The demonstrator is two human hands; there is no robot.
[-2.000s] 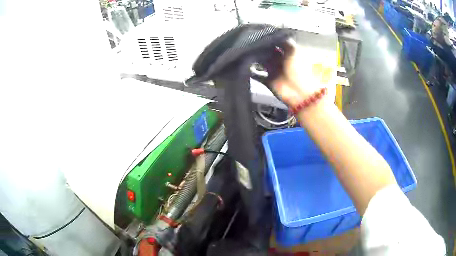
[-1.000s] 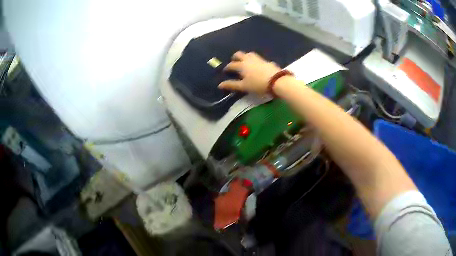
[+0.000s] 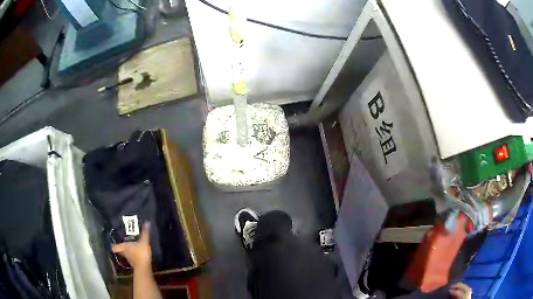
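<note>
My left hand [image 3: 138, 252] reaches in from the bottom left, thumb and fingers spread, at the near part of a dark folded garment [image 3: 123, 181] in a brown carton [image 3: 186, 204]. A white label [image 3: 131, 225] with dark print lies just above the hand. My right hand [image 3: 460, 291] is cut off by the bottom edge at the right, beside an orange-red piece [image 3: 435, 257]; its grip is hidden. Another dark garment [image 3: 497, 47] lies on the machine's white top [image 3: 450, 93].
A white-rimmed container [image 3: 67, 216] with dark cloth stands left of the carton. A speckled white block [image 3: 245, 166] stands at centre, above my shoe [image 3: 245, 226]. A green box [image 3: 488, 160] and blue crate [image 3: 497, 263] are at right. A board [image 3: 161, 76] lies upper left.
The view has swung left and down to the floor. The dark garment stays on the machine top. My left hand has come into view at the carton; my right hand has left the machine-top garment.
</note>
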